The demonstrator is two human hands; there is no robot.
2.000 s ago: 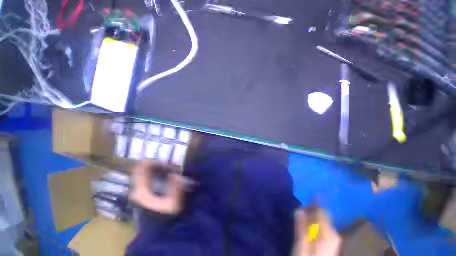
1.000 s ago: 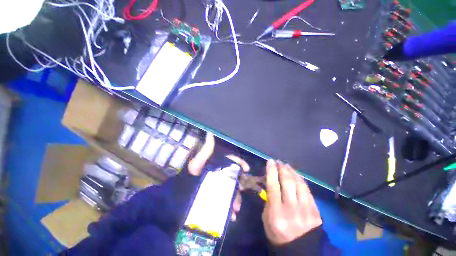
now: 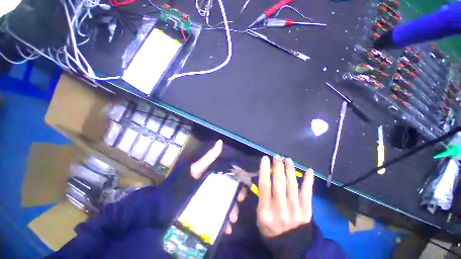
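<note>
My left hand (image 3: 206,161) holds an open power bank unit (image 3: 210,200) over my lap, below the bench edge. Its white cell faces up, with yellow tape and a green circuit board (image 3: 184,245) at the lower end. My right hand (image 3: 284,202) holds cutters (image 3: 244,177) with yellow handles, fingers extended over them. The cutters' metal jaws are at the unit's upper end. Whether the jaws are closed on the casing cannot be told.
Another unit (image 3: 153,60) lies on clear plastic on the bench (image 3: 263,101), near white cables (image 3: 76,55). A carton of units (image 3: 76,106) stands below the edge. Right: rod tool (image 3: 337,144), craft knife (image 3: 380,152), circuit board tray (image 3: 404,81), blue sleeve (image 3: 429,25).
The unit has shifted slightly left and down in my left hand. My right fingers have straightened and spread, showing more of the yellow handles. The bench view has shifted a little left.
</note>
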